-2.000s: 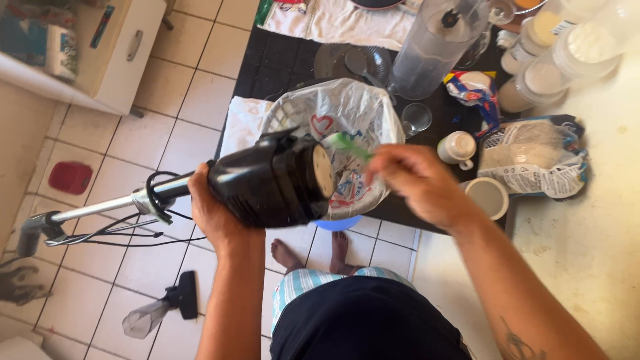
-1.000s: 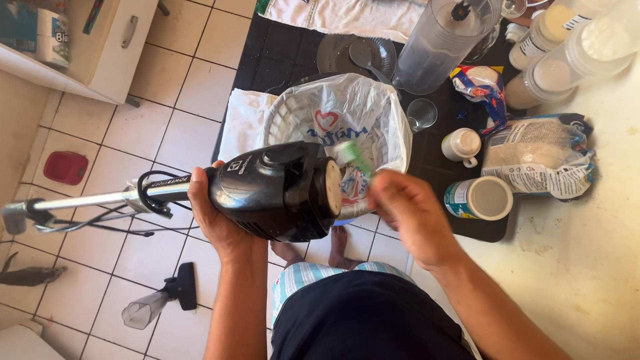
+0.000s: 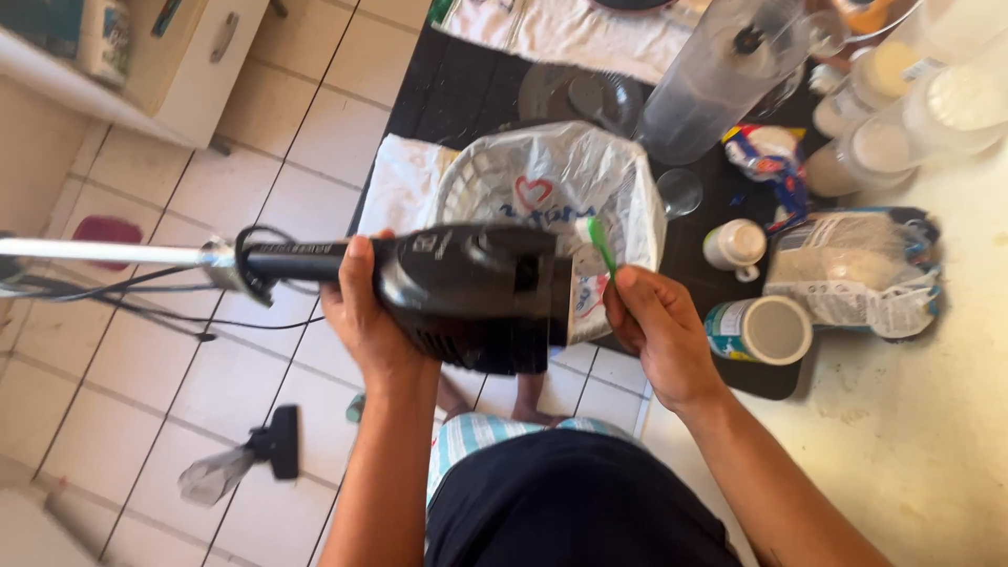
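My left hand [image 3: 376, 315] grips the black body of a stick vacuum cleaner [image 3: 472, 299], whose metal tube [image 3: 102, 252] runs off to the left with a cord looped round it. The pale round end of the body faces right. My right hand [image 3: 657, 335] holds a green toothbrush [image 3: 602, 244] by its handle, with the white bristles toward the vacuum's end; a small gap shows between them. Behind both is a white basket lined with a plastic bag [image 3: 551, 169].
On the dark table stand a clear cylinder [image 3: 709, 87], a small glass [image 3: 680, 193], a white cup [image 3: 735, 244], a labelled tin [image 3: 760, 331] and a plastic food bag [image 3: 858, 272]. A vacuum floor nozzle [image 3: 276, 442] and a red dustpan-like item [image 3: 108, 240] lie on the tiles.
The vacuum body has turned so its round end faces more away from view. My right hand still holds the toothbrush, now more upright and sharper to see.
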